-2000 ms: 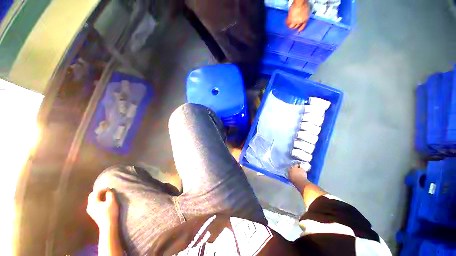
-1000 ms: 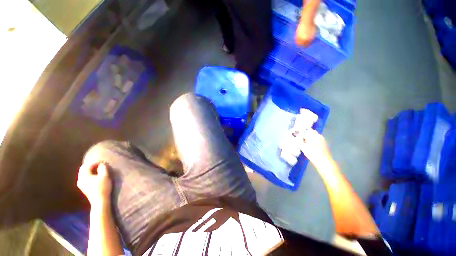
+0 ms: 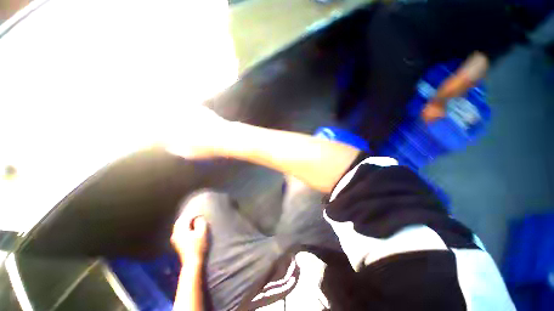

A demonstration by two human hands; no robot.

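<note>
My right arm reaches across my lap to the left. My right hand (image 3: 185, 135) lies at the edge of the white work surface (image 3: 109, 79) and is washed out by glare, so its fingers and anything in them are hidden. My left hand (image 3: 192, 235) rests on my thigh with its fingers loosely curled, and nothing shows in it. The picture is blurred. The floor crate of fittings is hidden behind my right arm and sleeve.
A blue stool (image 3: 343, 137) shows partly beyond my right forearm. Another person's hand (image 3: 434, 112) is over a raised blue crate (image 3: 480, 124) holding pale parts. Blue crates (image 3: 531, 249) stand at the right edge. More blue shows at the lower left.
My right hand has left the fittings in the floor crate and crossed left to the glaring surface. The view has swung left. My left hand stays on my thigh.
</note>
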